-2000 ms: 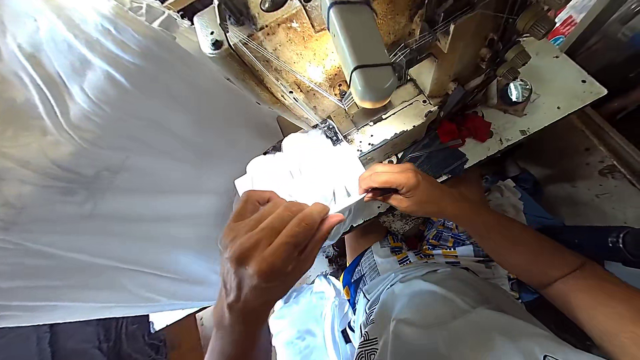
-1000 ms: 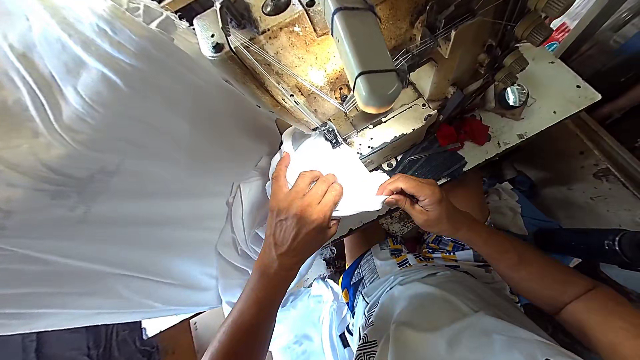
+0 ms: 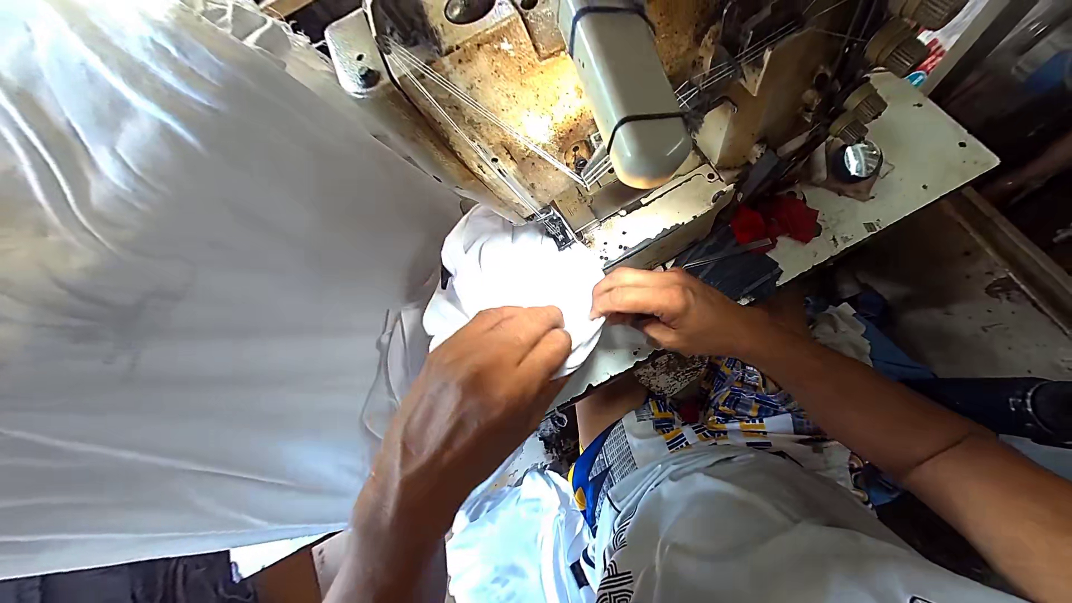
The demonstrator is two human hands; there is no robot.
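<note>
A bunched piece of white fabric (image 3: 519, 268) lies under the presser foot (image 3: 556, 228) of an industrial sewing machine (image 3: 628, 100). My left hand (image 3: 494, 368) grips the near edge of this fabric, its fingers curled in. On the right, my right hand (image 3: 662, 306) pinches the fabric's right edge between thumb and fingers, close to the machine's bed. Several white threads (image 3: 477, 126) run down to the needle area, which a lamp lights brightly. The fabric is overexposed, so its seams are hard to make out.
A large pale cloth (image 3: 209, 318) hangs along the left. Red scraps (image 3: 775, 222) and dark cloth (image 3: 729, 268) lie on the worktable (image 3: 913, 167) at the right, beside a small round shiny object (image 3: 858, 159). More white fabric (image 3: 519, 540) is bunched below my hands.
Since the frame of one second ago, my left hand has moved from on top of the white fabric to its near edge. The fabric is more bunched now. My right hand stays at its right edge.
</note>
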